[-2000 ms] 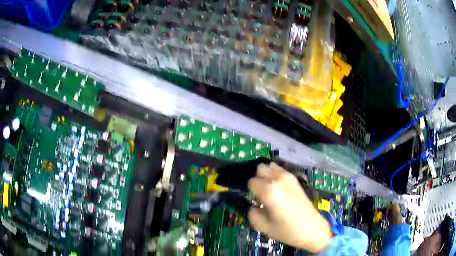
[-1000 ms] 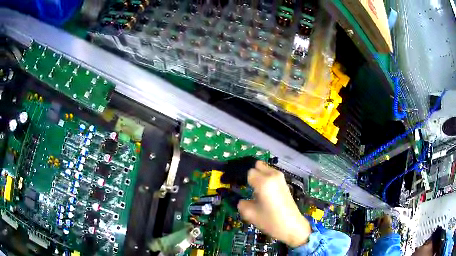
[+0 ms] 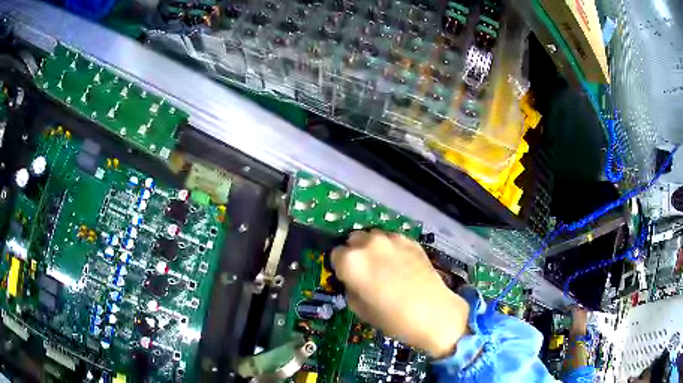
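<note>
My right hand (image 3: 404, 288), in a blue sleeve, reaches from the lower right over a green circuit board (image 3: 341, 348) in a black carrier. Its fingers are curled and point left and down. Their tips are beside a yellow block (image 3: 325, 275) at the board's upper edge. A little black shows at the fingertips; whether they hold a part is hidden. A dark cylindrical capacitor (image 3: 314, 308) lies just below them. A narrow green board strip (image 3: 337, 206) runs above the hand. My left hand is not in view.
A metal rail (image 3: 247, 142) crosses diagonally. Behind it are clear blister trays (image 3: 322, 75) and yellow blocks (image 3: 517, 183) in a black bin. Another populated board (image 3: 67, 217) lies left. Metal clamps (image 3: 275, 250) sit between carriers. A blue coiled cord (image 3: 584, 217) and another person's hand (image 3: 579, 329) are right.
My right hand has turned palm-down and closed in over the yellow block, covering most of it and the black mass seen at the fingertips earlier. The whole view has shifted slightly.
</note>
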